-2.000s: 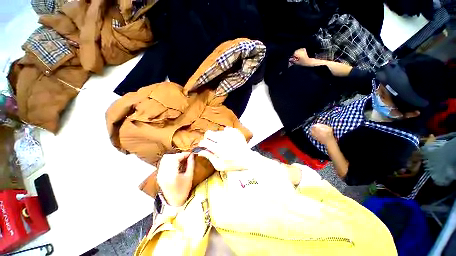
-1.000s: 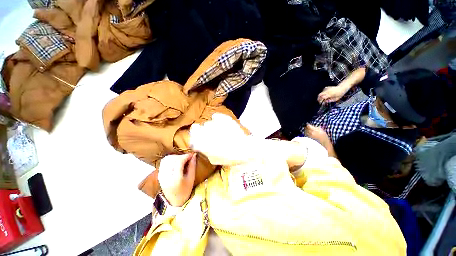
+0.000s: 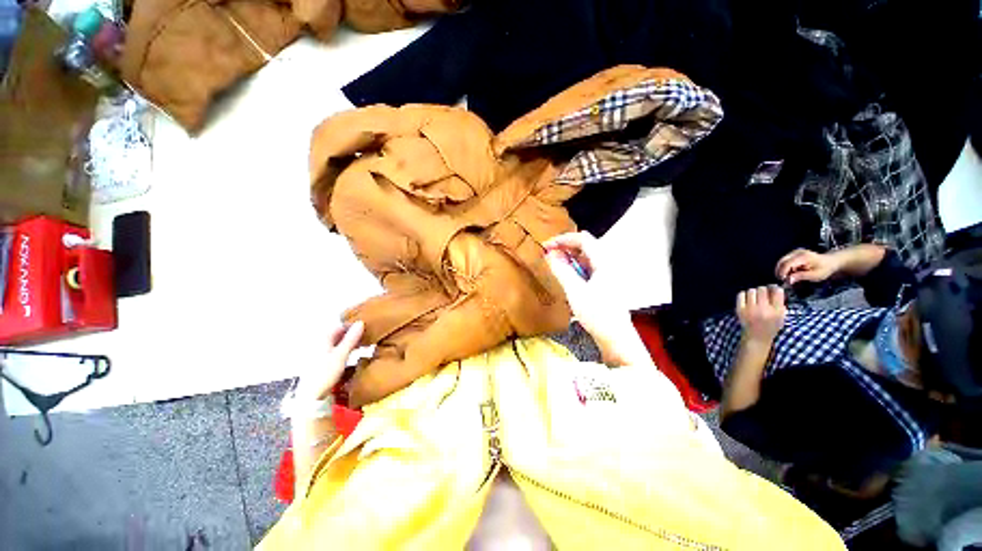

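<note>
A brown padded jacket (image 3: pixel 415 226) lies bunched on the white table in front of me, reaching over its near edge to my yellow jacket. Its hood, with beige plaid lining (image 3: pixel 619 135), points to the far right. My left hand (image 3: pixel 328 361) touches the jacket's near left edge with its fingers slightly apart; whether it grips the cloth is unclear. My right hand (image 3: pixel 573 274) is at the jacket's right side, curled around small snips (image 3: pixel 579 262) that show red and blue; their blades are not clear.
The white table (image 3: pixel 215 323) bears a red box (image 3: pixel 92 285), a dark phone (image 3: pixel 131 253), a black hanger (image 3: pixel 48 393) and a brown garment heap (image 3: pixel 205 65). Black garments (image 3: pixel 517 54) lie beyond. A masked co-worker (image 3: pixel 829 355) sits at right, and red plastic (image 3: pixel 670 361) shows beside the table.
My view has swung left and down. My hands were together at the near edge of the jacket; they are now apart, one at each side. The snips now show in my right hand.
</note>
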